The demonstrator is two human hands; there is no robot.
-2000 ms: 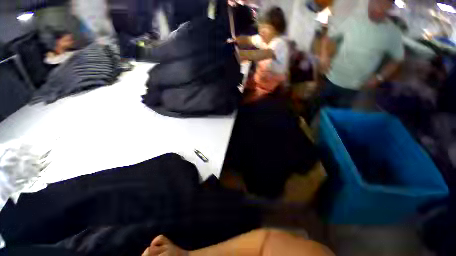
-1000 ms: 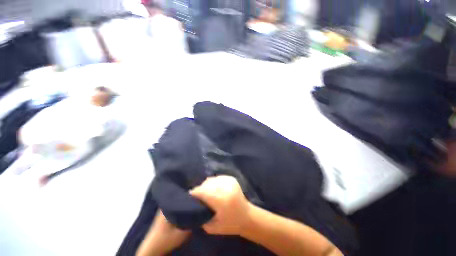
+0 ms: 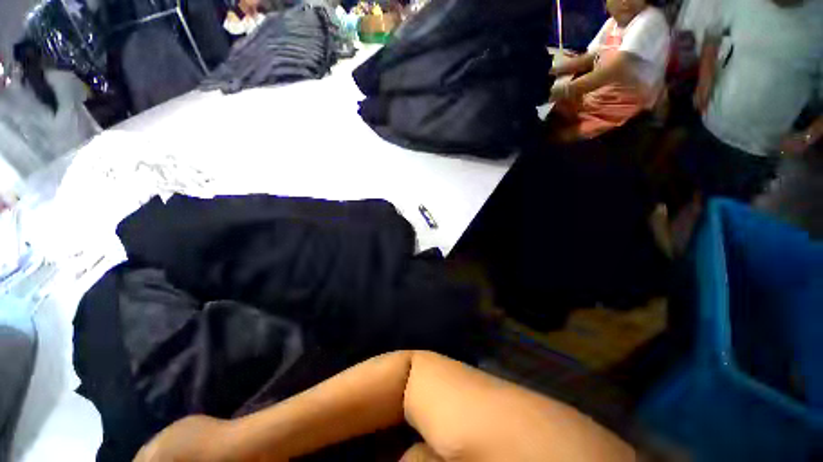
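A black garment (image 3: pixel 271 244) with shiny black lining (image 3: pixel 208 347) lies bunched over the white table's near edge in front of me. My right arm is bent across the bottom of the view. My right hand (image 3: pixel 185 439) is low at the garment's near left part, cut off by the lower edge, so its fingers and any grip are hidden. My left hand cannot be made out; a small patch of skin shows at the bottom edge. Small thread snips (image 3: pixel 427 217) lie alone on the table, right of the garment.
A tall black garment pile (image 3: pixel 442 90) stands at the table's far right edge. White strips (image 3: pixel 171 171) and a striped dark pile (image 3: pixel 275 50) lie further left. A blue bin (image 3: pixel 717 298) stands at right. A seated person (image 3: pixel 623 68) and a standing person (image 3: pixel 767 77) are beyond.
The view has swung right again, bringing the bin and people into sight. The garment, bunched up in my hands a second ago, now lies spread lower on the table with its lining showing.
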